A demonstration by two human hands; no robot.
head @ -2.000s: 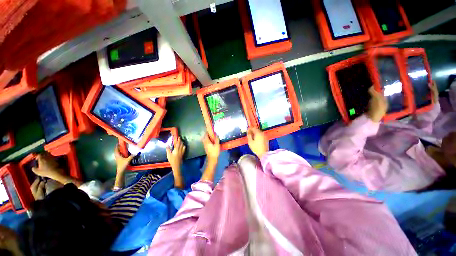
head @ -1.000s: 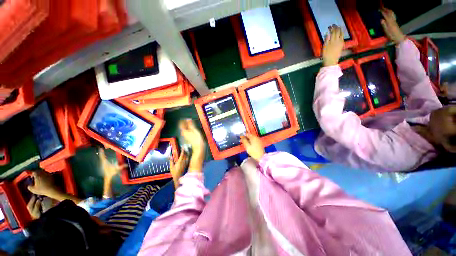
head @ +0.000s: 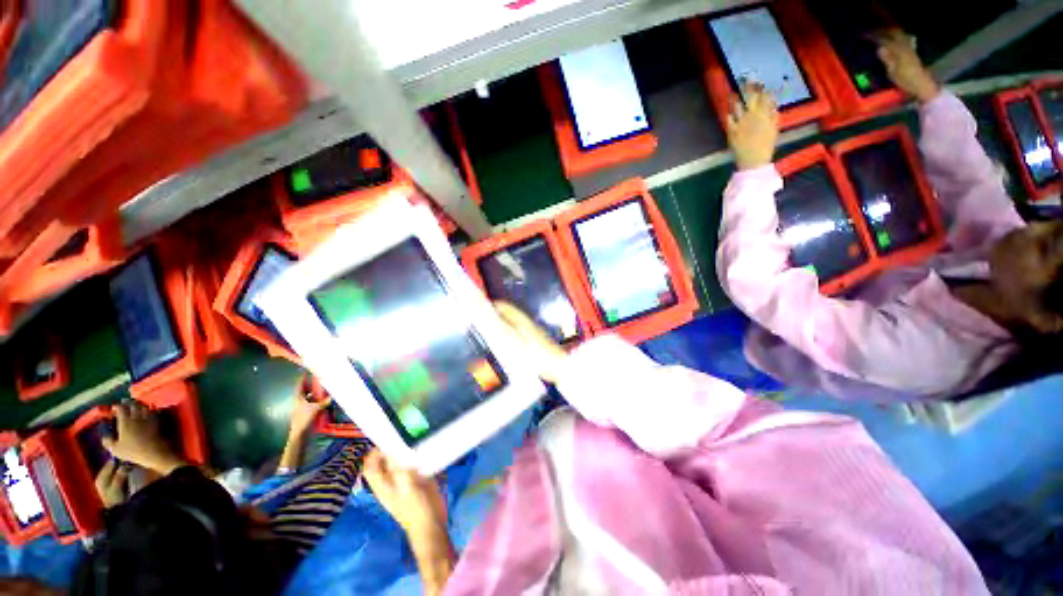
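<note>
A tablet in a white tray (head: 311, 330) is tilted above the bench, its dark screen showing green blocks and one orange block. My left hand (head: 408, 498) is closed on the tray's lower corner. My right hand (head: 530, 340) is at its right edge, fingers partly hidden; it seems to grip it. Behind it, two tablets in orange trays lie side by side: one with a dark screen (head: 527, 279), partly covered, and one with a bright white screen (head: 625, 262).
Orange trays (head: 216, 99) are stacked at upper left, beside a slanting metal post (head: 373, 99). A stacked tablet (head: 338, 172) shows behind the white tray. A person in pink (head: 863, 326) works at right; a dark-haired person (head: 192, 536) is at lower left. More tablets (head: 604, 93) lie beyond the rail.
The white tray has come off the left stack and is now held in front of me. My right hand has left the dark-screen tablet and moved left; my left hand has moved down.
</note>
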